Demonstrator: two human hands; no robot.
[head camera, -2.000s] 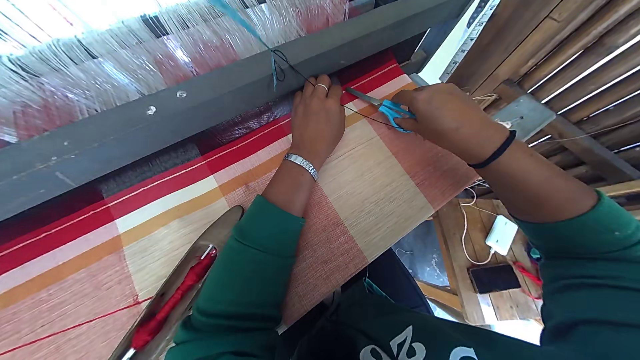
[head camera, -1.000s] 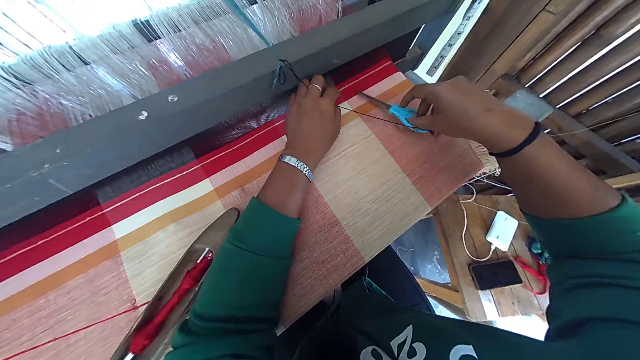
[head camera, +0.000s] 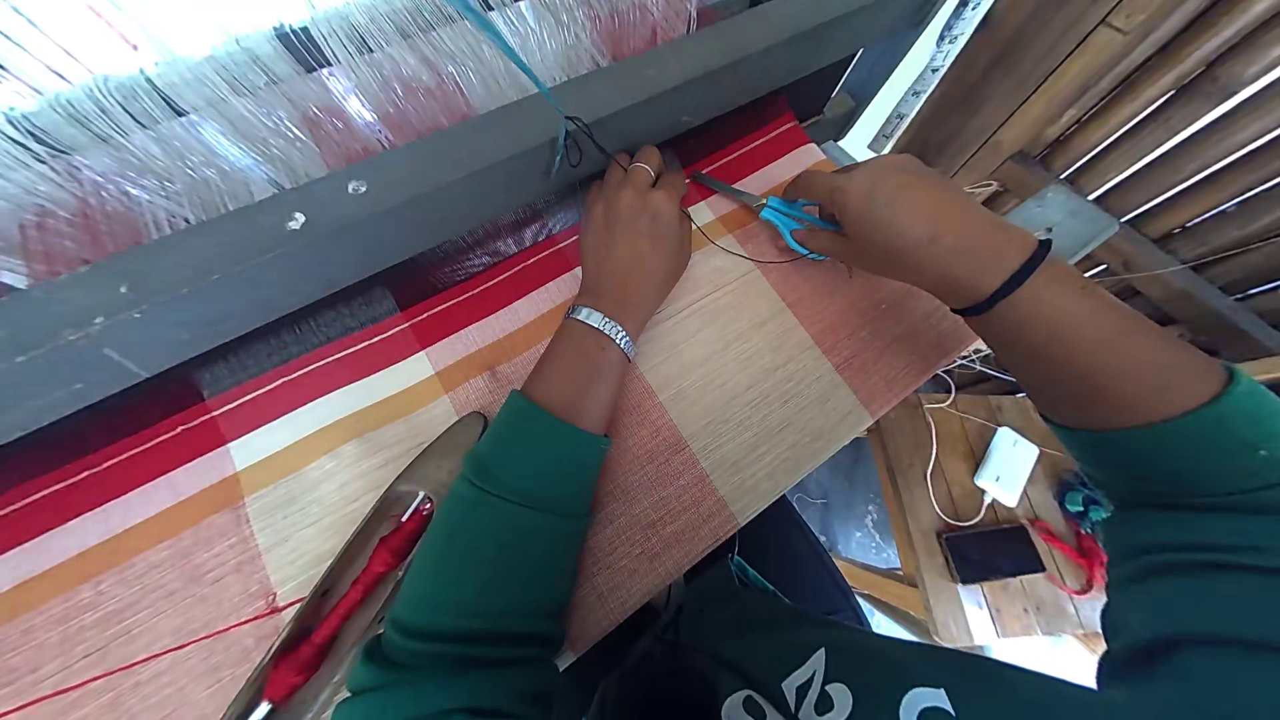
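My left hand (head camera: 637, 235) rests at the far edge of the striped woven cloth (head camera: 755, 385), its fingertips pinching a dark thread (head camera: 590, 135) beside the loom's grey beater beam (head camera: 420, 165). The thread runs up to a knot on a blue cord (head camera: 515, 60). My right hand (head camera: 890, 225) holds blue-handled scissors (head camera: 785, 220), their blades pointing at my left fingers; whether the blades are parted is unclear. A loose dark thread curves over the cloth beneath the scissors. A wooden boat shuttle (head camera: 365, 560) with a red yarn bobbin (head camera: 350, 610) lies on the cloth by my left forearm.
Heddles (head camera: 330, 110) hang behind the beam. At the right, a wooden stool (head camera: 975, 610) holds a phone (head camera: 992, 553), a white power bank or adapter (head camera: 1005, 466) with a cable, and red yarn (head camera: 1085, 560). A slatted wooden wall (head camera: 1160, 110) stands beyond.
The scissors have moved toward my left fingers since one second ago, after drawing back a little from where they were two seconds ago. My left hand stays at the thread.
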